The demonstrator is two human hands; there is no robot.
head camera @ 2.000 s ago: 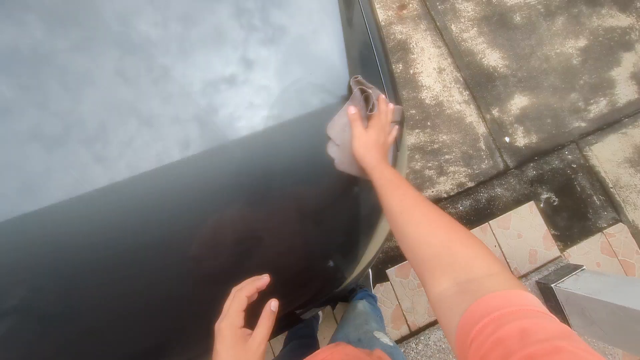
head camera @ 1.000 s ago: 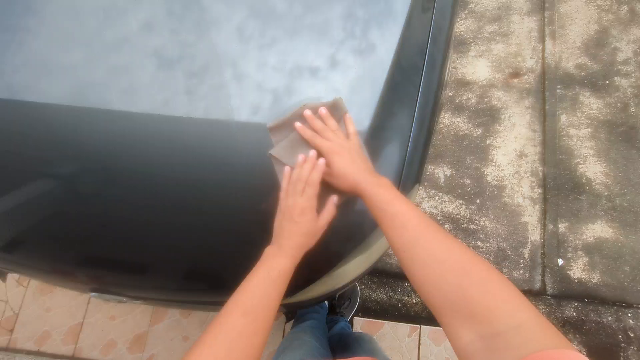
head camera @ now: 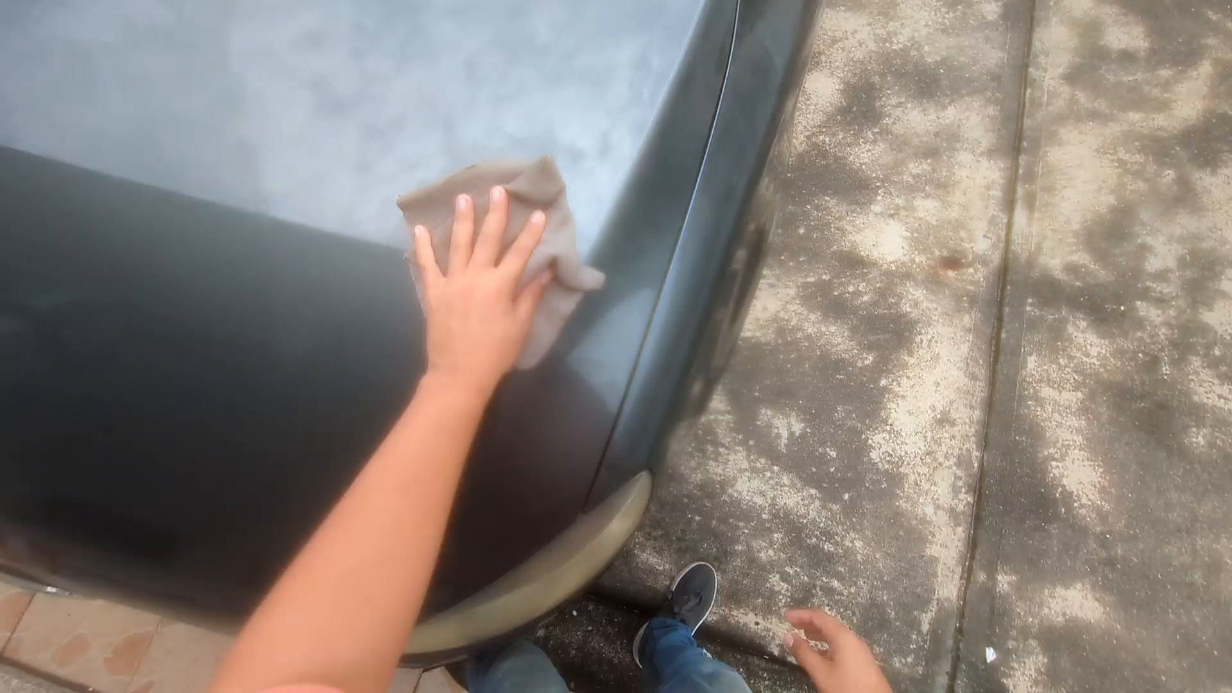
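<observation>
My left hand (head camera: 476, 289) lies flat with spread fingers on a grey-brown cloth (head camera: 553, 241), pressing it to the dark hood of a car (head camera: 241, 385). The cloth is crumpled, and one corner points right toward the seam beside the fender (head camera: 664, 337). Low in the view, away from the car, my right hand (head camera: 833, 654) hangs over the concrete with its fingers slightly curled and nothing seen in it. A yellowed headlight (head camera: 549, 577) curves along the car's front corner.
Stained concrete slabs (head camera: 866, 385) with a long joint run along the right. Beige and pink floor tiles (head camera: 87, 635) show at the lower left. My shoe (head camera: 693, 592) stands by the headlight. Bright sky reflects in the hood.
Both hands were on the cloth a second ago; now my right hand has left it and is down at the lower right. My left hand alone is on the cloth.
</observation>
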